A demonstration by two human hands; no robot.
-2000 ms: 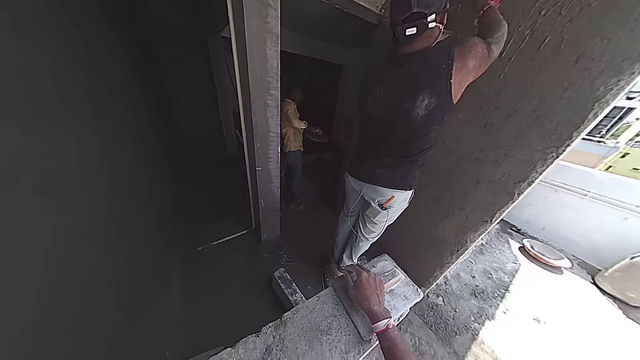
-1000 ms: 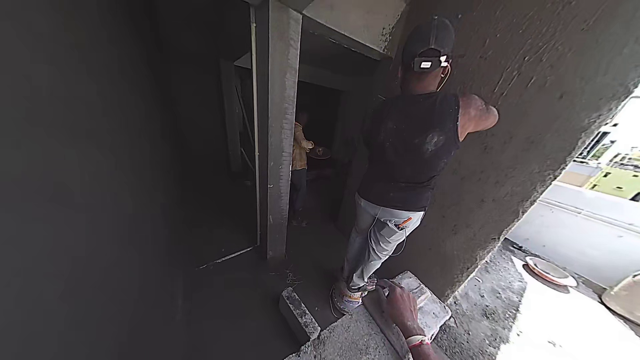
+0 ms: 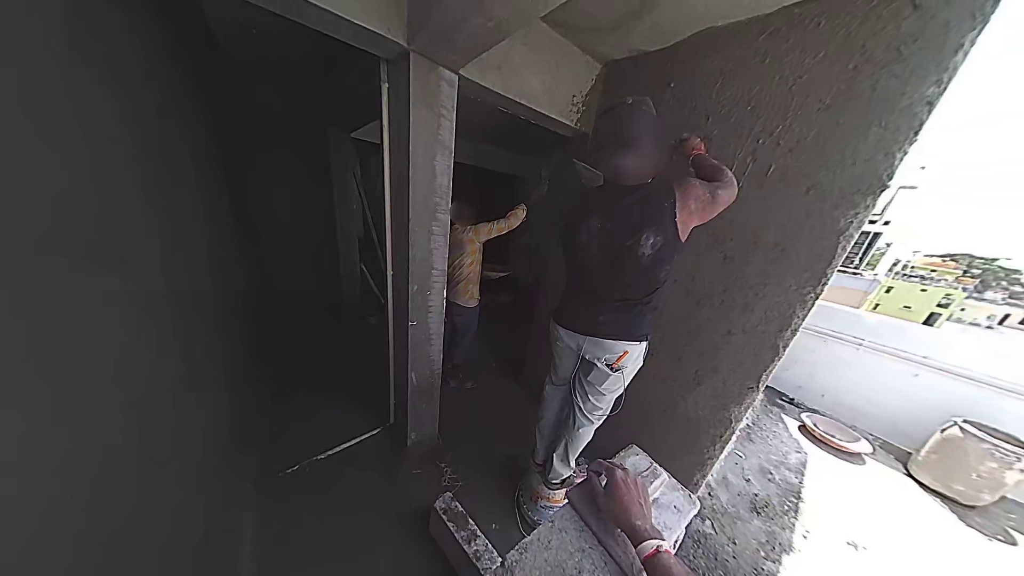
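Note:
My right hand [image 3: 624, 496], with a band at the wrist, reaches in from the bottom edge, its fingers curled over a long flat tool [image 3: 598, 528], which looks like a plasterer's float. Beneath and beside the tool lies a pale, rough block [image 3: 676, 508] on a rough concrete ledge [image 3: 552, 552]. My left hand is out of view. Just beyond my hand a co-worker [image 3: 616, 264] in a black sleeveless top and pale trousers faces the plastered wall [image 3: 768, 216], one arm raised. The co-worker's feet are at a bucket [image 3: 546, 500].
A second person [image 3: 466, 268] in a yellowish shirt stands inside, past the concrete column [image 3: 428, 256]. Another block [image 3: 464, 536] lies left of the ledge. Outside at right are a shallow pan [image 3: 836, 432], a large worn tub [image 3: 968, 464] and a low white parapet [image 3: 880, 368].
The view has shifted, showing more of the ceiling. The person inside now has an arm stretched out to the right. My right hand stays on the flat tool.

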